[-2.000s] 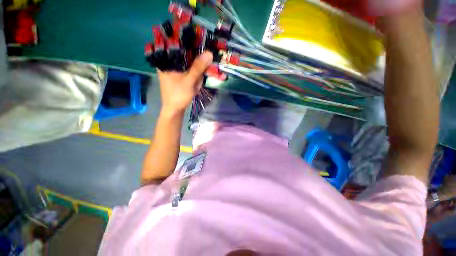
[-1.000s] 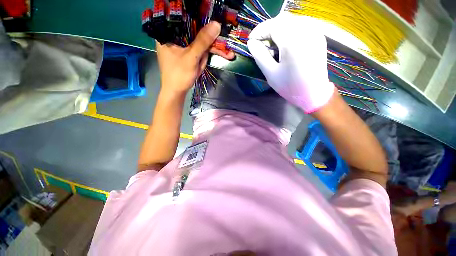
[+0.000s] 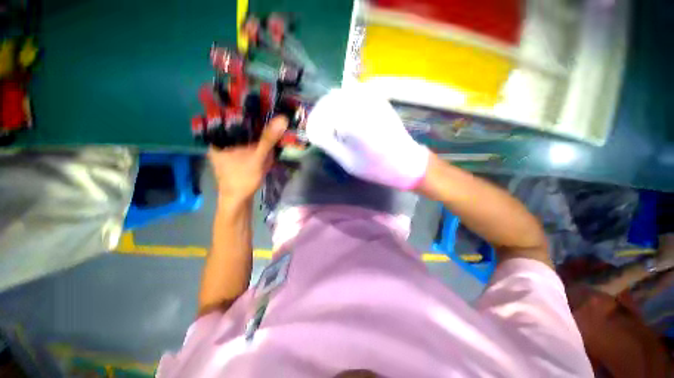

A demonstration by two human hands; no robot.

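Observation:
My bare left hand (image 3: 247, 159) is closed around a bunch of red and black connector housings (image 3: 235, 111) at the bench's front edge. Wire tails hang below the hand. My right hand (image 3: 366, 136), in a white glove with a pink cuff, is beside the bunch on its right, its fingertips at the connectors. The frame is blurred, and whether the glove holds a wire cannot be told. More connectors (image 3: 266, 29) with pale wires lie on the green bench (image 3: 126, 74) beyond the bunch.
A white divided tray (image 3: 576, 81) at the upper right holds yellow wires (image 3: 432, 63) and red wires (image 3: 458, 16). Loose wires lie along its near side. Yellow and red things (image 3: 15, 88) are at the far left. Blue stools (image 3: 166, 188) and another person's sleeve (image 3: 621, 325) are below the bench.
The gloved right hand came down from the tray to the connectors and has shifted slightly left with them. The view has tilted, so bunch and tray appear lower. My left hand still holds the bunch.

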